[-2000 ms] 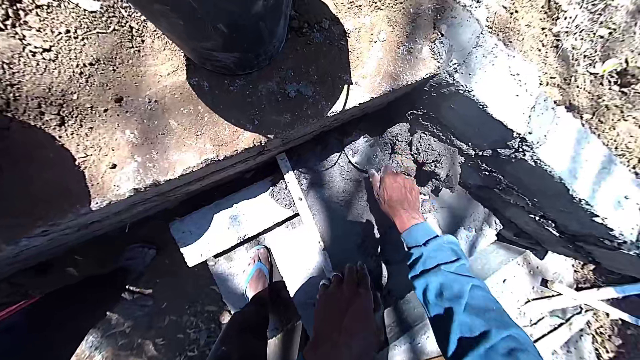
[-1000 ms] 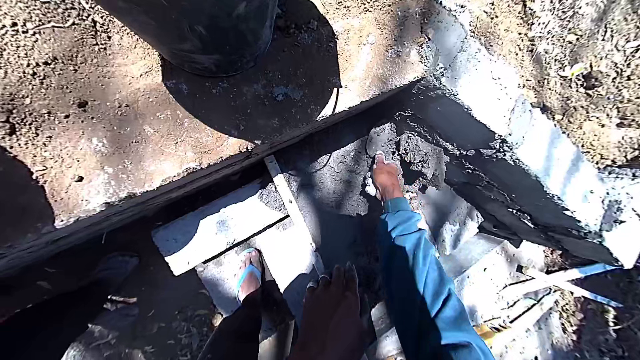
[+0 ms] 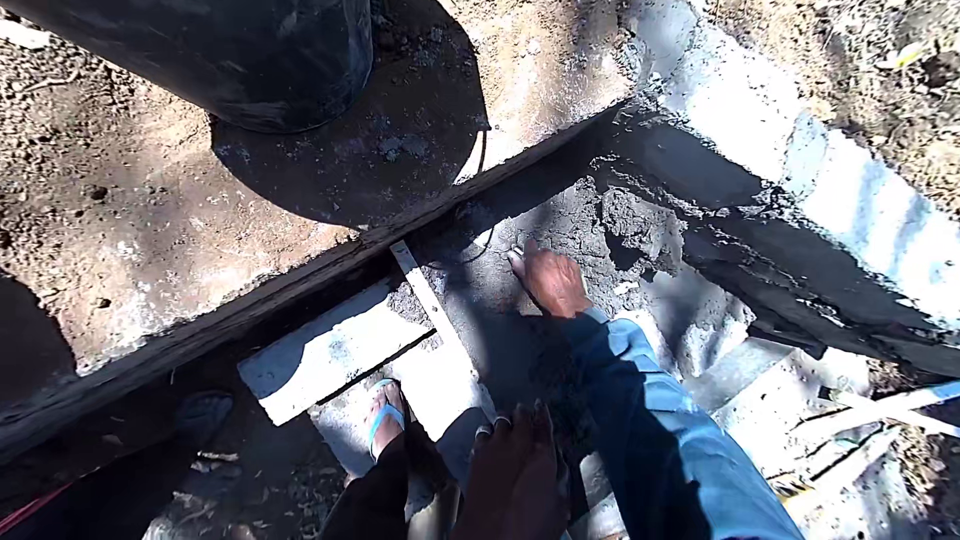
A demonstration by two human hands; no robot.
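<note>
My right hand (image 3: 551,281), in a blue sleeve, is closed around a small trowel (image 3: 495,238) over wet grey mortar (image 3: 551,217). The blade is hard to tell from the mortar, and the handle is mostly hidden by the hand. A rough mound of mortar (image 3: 637,225) lies to the right of it. My left hand (image 3: 514,465) is in shadow, back up, with its fingertips at the near end of a pale straight strip (image 3: 427,296). Whether it grips the strip cannot be seen. The strip runs along the left edge of the mortar, beside pale slabs (image 3: 337,349).
A black bucket (image 3: 300,67) stands on the earth-covered ledge above. A mortar-coated wall (image 3: 810,255) bounds the right side. A foot in a blue-strapped sandal (image 3: 386,420) is on a slab at the lower left. Pale strips (image 3: 862,420) lie crossed at the lower right.
From one second ago, my right hand has moved left over the mortar, away from the mound. The trowel blade showed more plainly in the earlier frames. My left hand stays near the strip's end.
</note>
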